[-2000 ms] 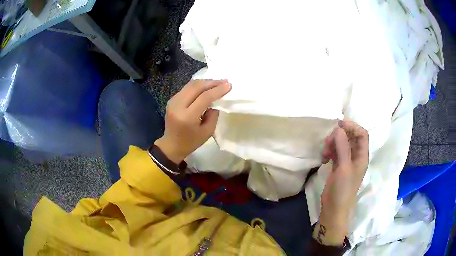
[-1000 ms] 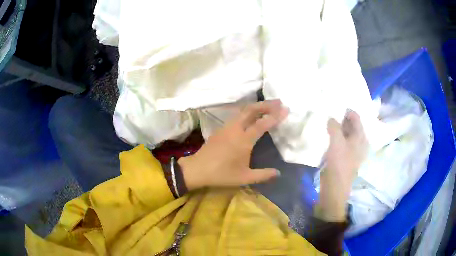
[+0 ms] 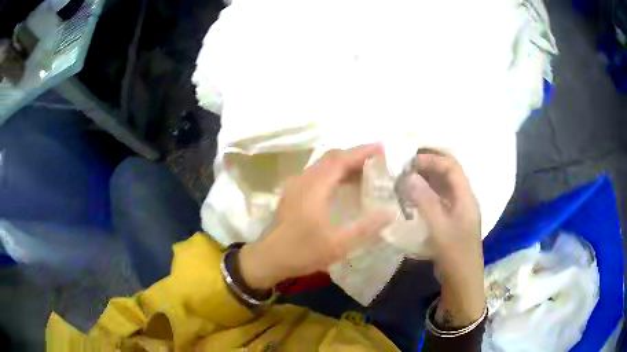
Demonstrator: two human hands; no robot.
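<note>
A white garment [image 3: 385, 96] spreads over the pile beyond my knees, its near edge hanging at my lap. My left hand [image 3: 302, 213], blurred, is at the near edge, with a raised fold of cloth between thumb and fingers. My right hand [image 3: 450, 206] is just right of it, fingers bent around small dark thread snips [image 3: 405, 189] that point at the fold. The snips are partly hidden by the fingers. The garment's upper part is too bright to show detail.
A blue bin [image 3: 598, 275] with white pieces [image 3: 550, 295] is at the lower right. A metal-legged table [image 3: 65, 51] is at the upper left. A blue plastic-covered container [image 3: 51, 179] is beside my left knee [image 3: 155, 206]. Speckled floor shows between them.
The near edge of the garment is now bunched between my hands. My hands have come together, and the dark snips now show in my right fingers. The view has shifted.
</note>
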